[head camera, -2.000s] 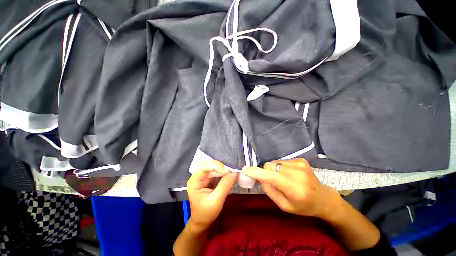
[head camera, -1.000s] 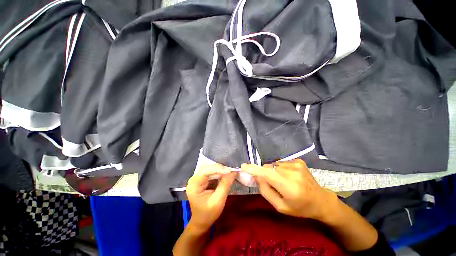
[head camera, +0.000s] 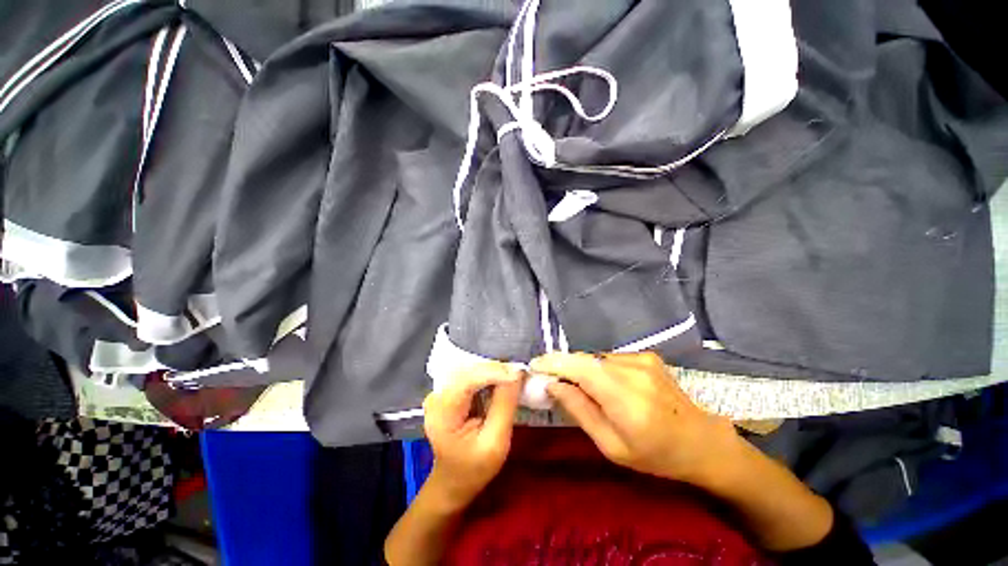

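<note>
A grey sleeve (head camera: 497, 282) with paired white stripes runs down to a white cuff (head camera: 449, 358) at the table's near edge. My left hand (head camera: 470, 420) pinches the cuff between thumb and fingertips. My right hand (head camera: 636, 409) pinches the same cuff just beside it, the fingertips almost touching. Part of the cuff shows below the fingertips. Any needle or thread between the fingers is too fine to see. A white cord (head camera: 535, 142) is looped in a bow on the grey garment (head camera: 840, 254) above the sleeve.
Grey garments with white bands (head camera: 69, 260) lie heaped at the left. A reddish clear item (head camera: 205, 400) sits under them. The pale table edge (head camera: 818, 400) runs across below the cloth. Blue crates (head camera: 256, 498) with dark cloth stand below it. A checkered cloth (head camera: 122, 475) is at lower left.
Both hands have shifted slightly and still pinch the cuff. The right fingertips have moved a little up on it, and more of the cuff's left side shows. The surrounding cloth has hardly moved.
</note>
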